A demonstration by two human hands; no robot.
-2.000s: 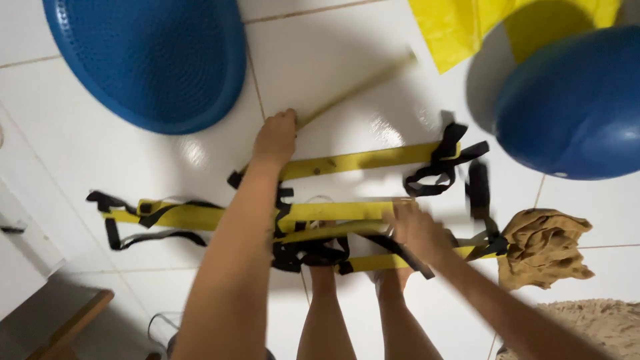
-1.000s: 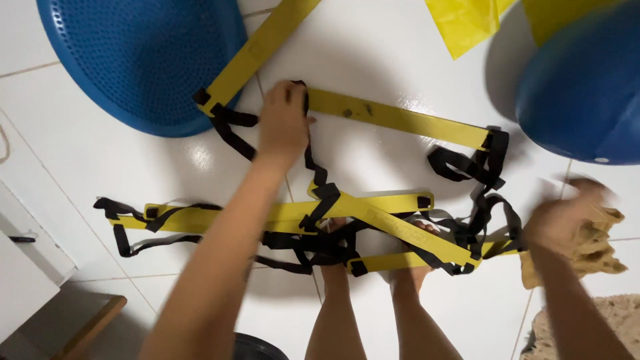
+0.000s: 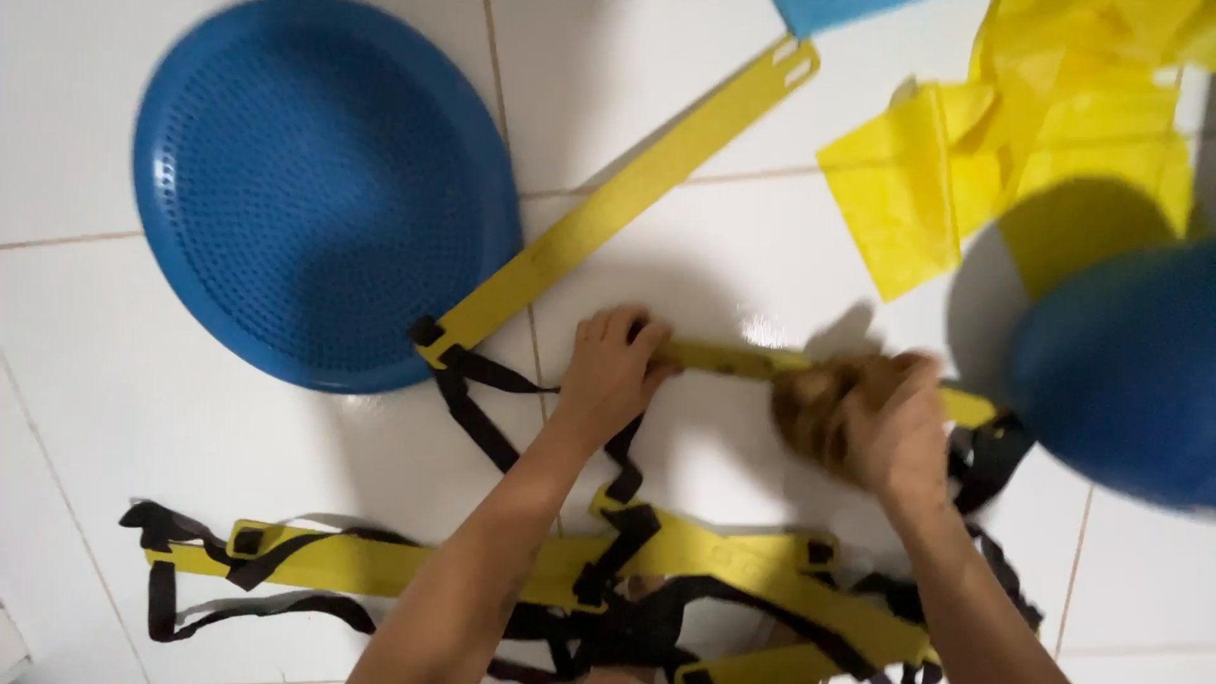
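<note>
My left hand (image 3: 617, 366) grips one end of a yellow plastic rung (image 3: 722, 360) of an agility ladder. My right hand (image 3: 898, 427), blurred, holds a bunched brown cloth (image 3: 817, 413) against the same rung. Black webbing straps (image 3: 480, 418) link this rung to another yellow rung (image 3: 627, 209), which slants up to the right, its lower end over the rim of the blue disc. More yellow rungs (image 3: 380, 565) and tangled black straps lie below, partly hidden by my forearms.
A blue textured balance disc (image 3: 332, 190) lies at the upper left. A blue rounded object (image 3: 1130, 370) is at the right edge, near a crumpled yellow sheet (image 3: 1054, 142). A light blue item (image 3: 836, 11) shows at the top. White floor tiles are underneath.
My right hand has moved from the right side onto the rung, now with the brown cloth that lay at the right. My left hand still holds the rung's end.
</note>
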